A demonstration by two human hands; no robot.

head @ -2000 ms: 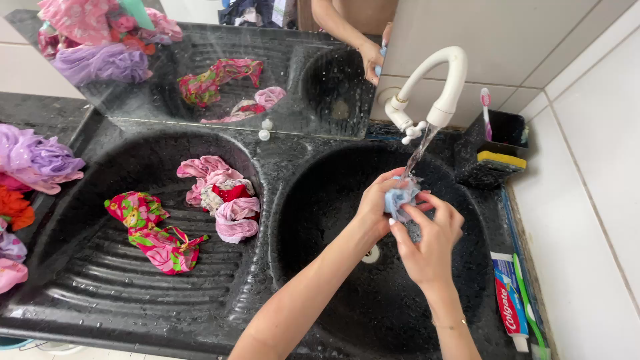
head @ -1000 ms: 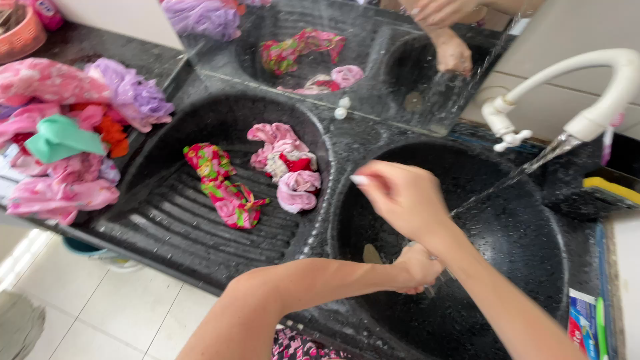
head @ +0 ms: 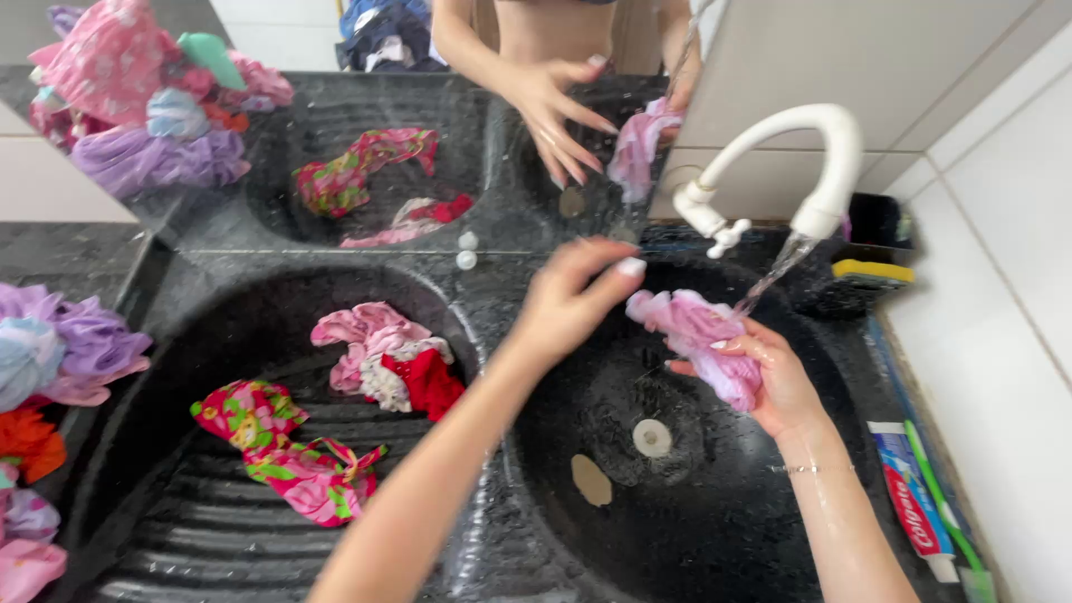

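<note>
My right hand (head: 775,377) holds a wet pink cloth (head: 699,339) over the right basin (head: 712,519), beneath the stream from a white tap (head: 829,167). My left hand (head: 578,293) holds nothing, its fingers apart and somewhat blurred, above the basin's upper left rim. On the ribbed left basin (head: 218,519) lie a red floral cloth (head: 293,452) with green and yellow and a bunch of pink, white and red cloths (head: 389,360). A pale oval piece (head: 591,480) rests near the drain (head: 651,438).
A heap of purple, blue, orange and pink cloths (head: 100,335) is at the far left. Behind the basins stands a mirror (head: 502,201). A yellow and black sponge (head: 873,271) sits by a black holder (head: 875,226); a Colgate toothpaste tube (head: 911,494) and green toothbrush (head: 942,494) lie along the right wall.
Two seconds ago both hands held a light blue cloth under the water. Now a pink cloth is in my right hand, and my left hand is apart from it, without a cloth.
</note>
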